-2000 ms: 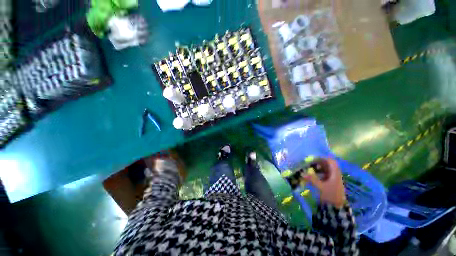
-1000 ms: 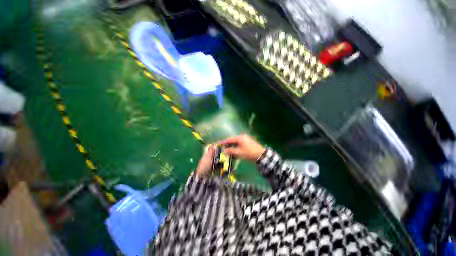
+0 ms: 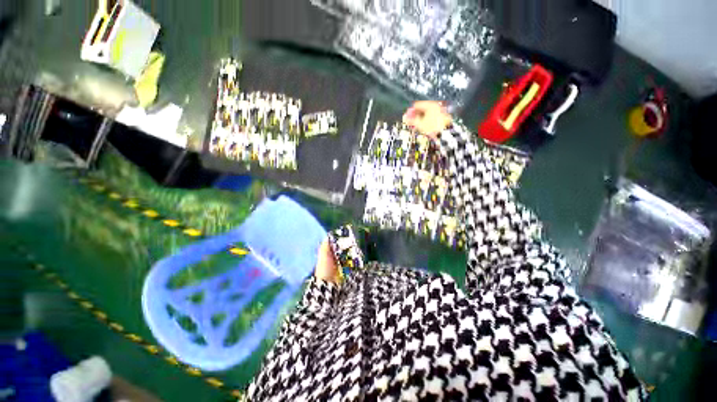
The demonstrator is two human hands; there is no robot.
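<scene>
My left hand (image 3: 326, 261) is low in the middle, near my body, and holds a power supply circuit board (image 3: 346, 246) by its side. My right hand (image 3: 428, 118) is stretched out at the back edge of the rows of circuit boards (image 3: 405, 184) on the bench. It is blurred, and I cannot tell whether its fingers hold anything. The sleeve covers the right part of these rows. Another group of boards (image 3: 255, 129) lies on a dark mat to the left, with one board (image 3: 320, 123) apart from it.
A shiny clear tray or wrap (image 3: 417, 47) lies behind the boards. A red dispenser (image 3: 516, 104) stands right of my right hand, with a tape roll (image 3: 649, 118) farther right. A clear plastic tray or bag (image 3: 648, 255) lies at the right. A blue chair (image 3: 228, 290) stands at the lower left.
The view has turned from the green bench to the dark one. The board was in my right hand, then between both hands, and is now in my left. My right hand has reached out over the bench.
</scene>
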